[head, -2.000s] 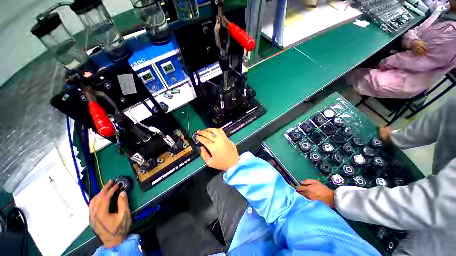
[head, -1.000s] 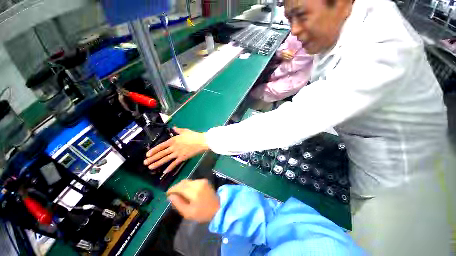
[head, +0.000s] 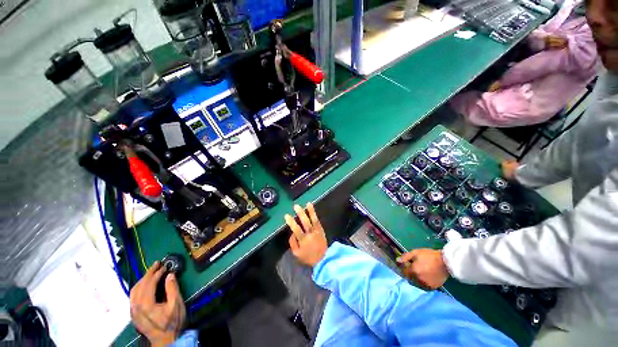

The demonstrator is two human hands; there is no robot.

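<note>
My left hand [head: 157, 303] is at the bench's front edge at lower left, its fingers around a round black part [head: 173, 263]. My right hand [head: 308, 237] is empty with fingers spread, just off the bench edge. Another round black part [head: 268, 196] lies on the green mat between the two fixtures. The left test fixture [head: 220, 234] has a tan-brown base strip and a red clamp handle [head: 143, 175]. The right test fixture [head: 315, 166] is mostly black, with a red handle [head: 306, 68] sticking out to the right.
A blister tray [head: 447, 177] of black parts lies on the green-topped side surface at right. A person in white has a hand [head: 427, 266] at its edge. A blue tester [head: 215, 112] stands behind the fixtures. A record sheet [head: 74, 284] is at left. Another person in pink [head: 522, 85] sits further along.
The view swung right and back. The person in white has withdrawn a hand from the right fixture. My right hand has let go of the round black part between the fixtures and moved off the bench edge.
</note>
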